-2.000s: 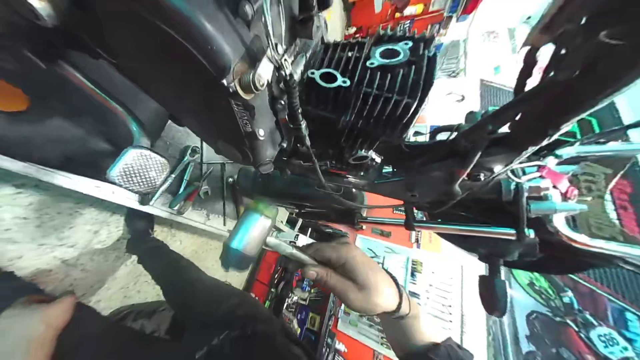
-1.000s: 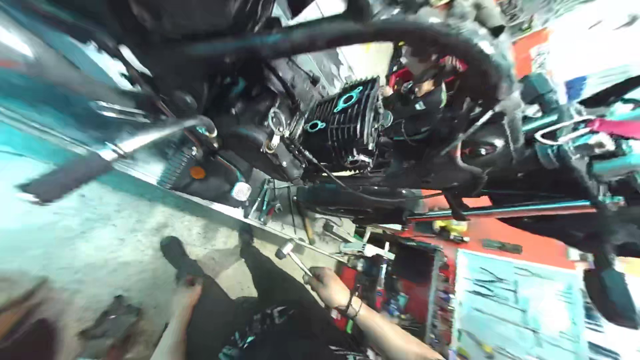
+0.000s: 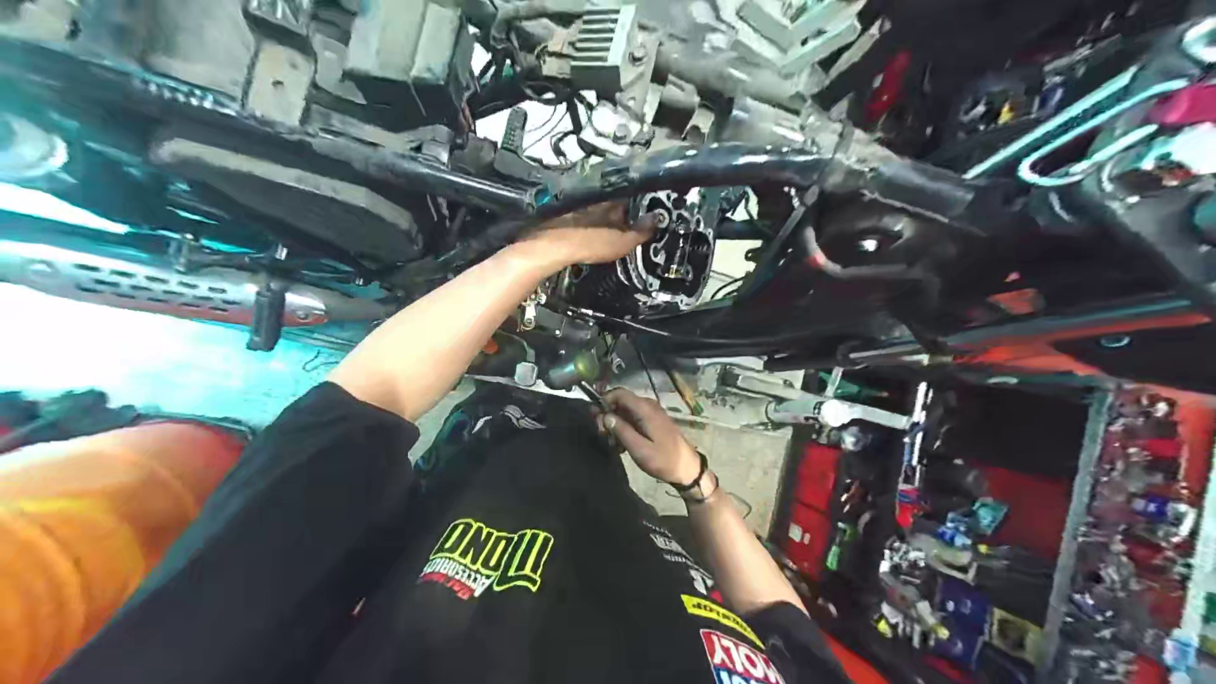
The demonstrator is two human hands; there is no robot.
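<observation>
A motorcycle engine's cylinder head (image 3: 673, 252), with its inner metal parts exposed, sits below a black frame tube (image 3: 741, 169). My left hand (image 3: 603, 233) reaches in from the left and lies against the upper left of the head, its thumb near a round metal part. Its other fingers are largely hidden, so whether they hold something cannot be told. Lower down, in front of my dark shirt, my right hand (image 3: 646, 432) is closed around the handle of a mallet (image 3: 573, 369). The mallet's blurred head points up and left, below the engine.
Motorcycle frame and body parts (image 3: 902, 247) span the upper view. A perforated metal guard (image 3: 161, 285) is at left, above something orange (image 3: 104, 503). Red tool storage (image 3: 812, 508) stands lower right, near trays of small items (image 3: 1126, 532). A wooden-looking handle (image 3: 686, 391) lies beyond my right hand.
My left hand has moved from low on the left up to the cylinder head. The mallet has stayed in my right hand. The view has shifted strongly over the motorcycle.
</observation>
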